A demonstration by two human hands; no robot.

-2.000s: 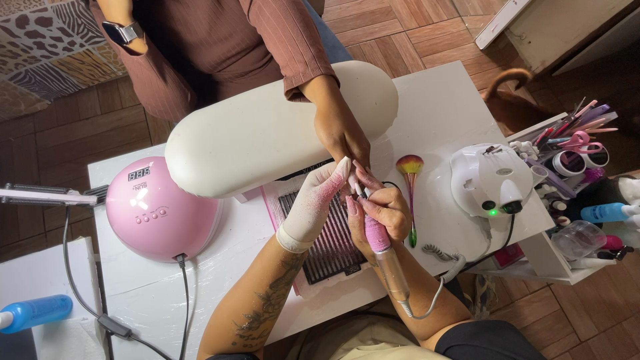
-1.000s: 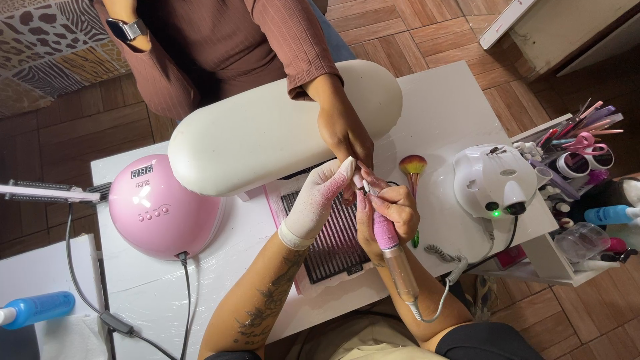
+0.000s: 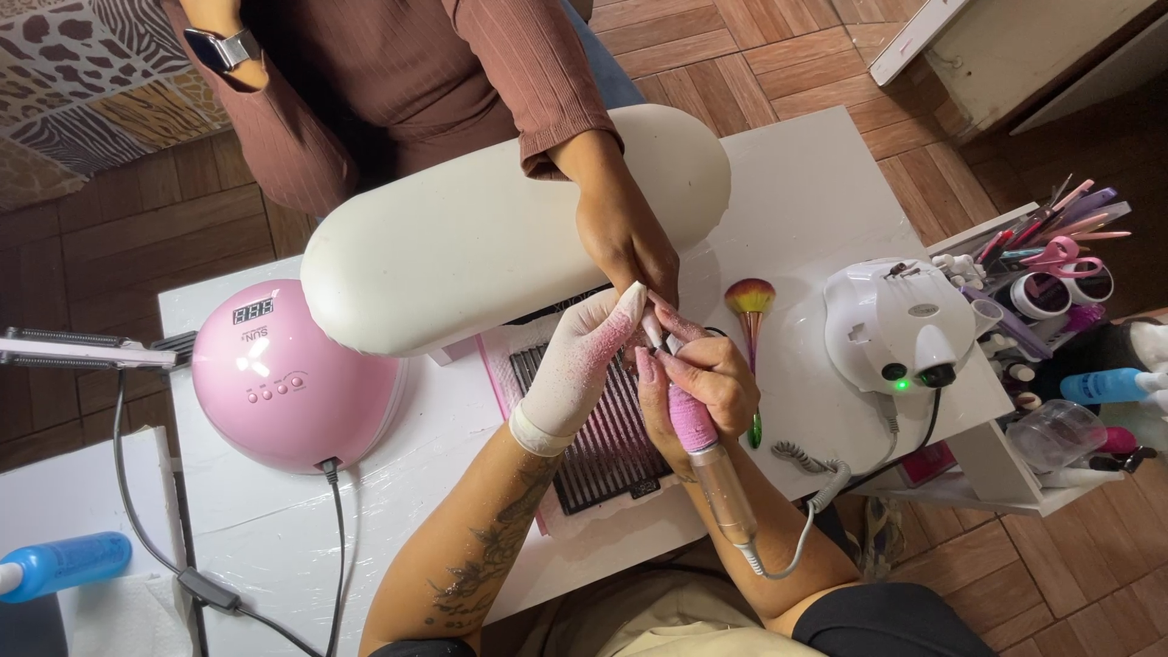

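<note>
My left hand [image 3: 584, 360], in a white glove dusted with pink, grips a finger of the other person's hand [image 3: 628, 239]. That person's forearm rests across a cream padded armrest [image 3: 474, 246]. My bare right hand [image 3: 716, 383] holds an electric nail drill handpiece [image 3: 721, 488] with a pink-wrapped grip, its tip at the held finger's nail. The exact contact is hidden by fingers. Below the hands lies a slatted dust collector [image 3: 598, 456] with pink dust around it. A coiled cord runs from the handpiece toward the white drill control unit [image 3: 890, 328], whose green light is on.
A pink nail lamp [image 3: 283, 374] stands at left, near a blue bottle [image 3: 68, 566]. A colorful fan-shaped dust brush [image 3: 751, 310] lies right of my hands. At the right, a cart [image 3: 1013, 474] holds pink scissors [image 3: 1063, 257], jars and tools. Cables cross the left side.
My hands stay together at the other person's fingers, with only a slight shift in the drill and my right fingers. The rest looks the same.
</note>
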